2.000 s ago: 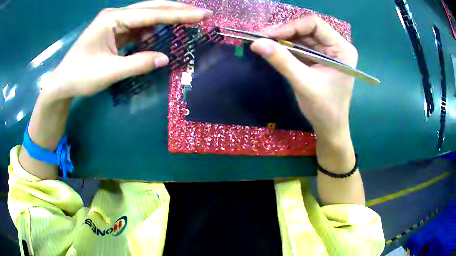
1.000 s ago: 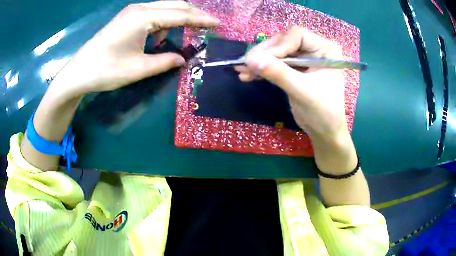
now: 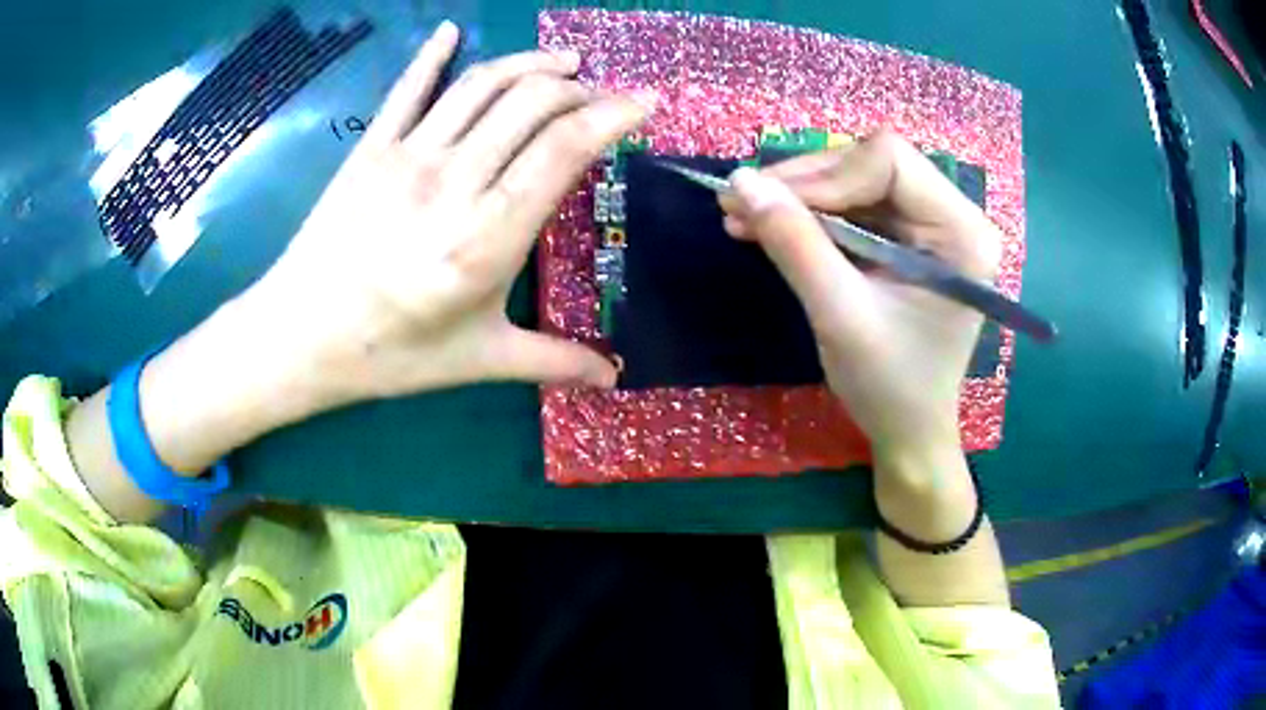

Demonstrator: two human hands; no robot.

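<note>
The circuit board [image 3: 611, 208] lies on a red bubble wrap pad [image 3: 653, 430], largely covered by a black sheet [image 3: 715, 305]. Small metal connectors run down its left edge. My left hand [image 3: 444, 236] is spread with nothing in it, thumb at the board's lower left corner and fingers over the pad's upper left. My right hand [image 3: 861, 264] holds silver tweezers [image 3: 923, 271] like a pen. Their tip is over the sheet's upper left; whether it holds a piece is too small to tell. The strip sheet [image 3: 208, 132] with black bars lies left of my left hand.
The green mat [image 3: 1097, 388] covers the bench. Long black tape strips [image 3: 1176, 208] lie on it at the right. Glossy clear film [image 3: 63, 180] reflects light at the far left. A red edge shows at the top right. A blue item [image 3: 1180, 673] is at the lower right.
My left hand has let go of the strip sheet, which now lies at the upper left, and has opened over the board's left side. The tweezers tip has moved off the connector edge onto the black sheet.
</note>
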